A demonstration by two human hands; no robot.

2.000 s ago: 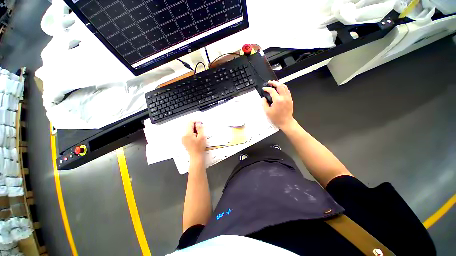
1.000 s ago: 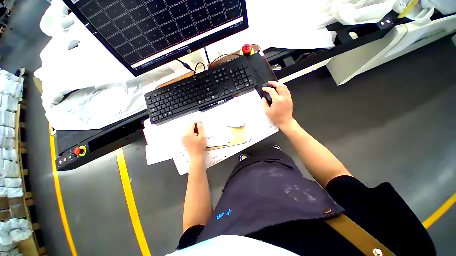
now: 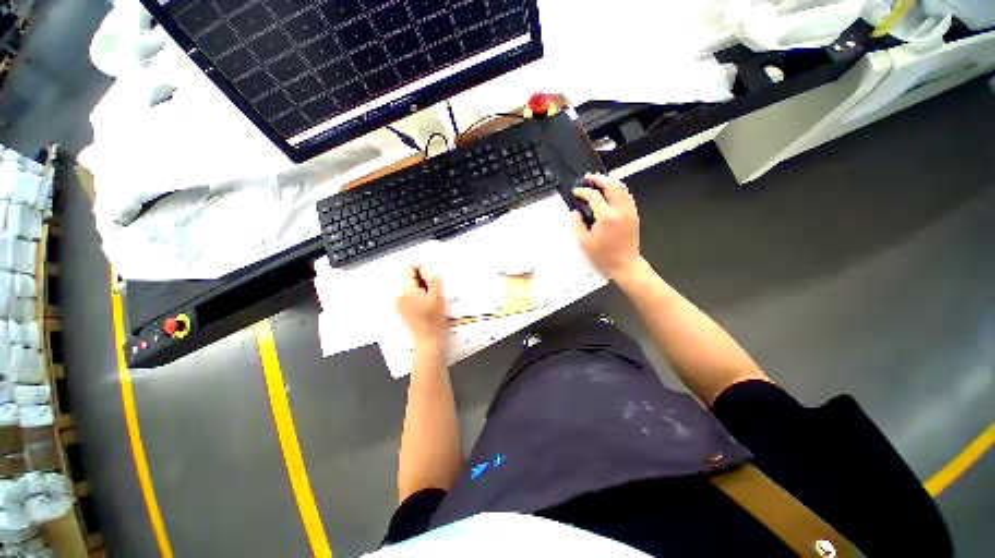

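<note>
My right hand (image 3: 611, 229) lies over a small black mouse (image 3: 583, 205), right of the long black keyboard (image 3: 436, 196). White paper sheets (image 3: 480, 273) lie below the keyboard. A small tan paper (image 3: 519, 294) lies on them. My left hand (image 3: 422, 305) rests on the sheets with its fingers curled in. A small dark thing shows at its fingertips, perhaps a pen, too small to tell. A large black monitor (image 3: 360, 65) with a grid of outlined shapes stands behind the keyboard.
Red emergency stop knobs are at the console's back right (image 3: 539, 105) and on the rail's left end (image 3: 172, 326). Wrinkled whitish film (image 3: 186, 207) covers the table behind. White wrapped bundles (image 3: 22, 305) stand at the far left. Yellow lines (image 3: 286, 425) mark the grey floor.
The fingertips of my left hand and the small dark thing have shifted slightly left on the sheets. My right hand has stayed on the mouse.
</note>
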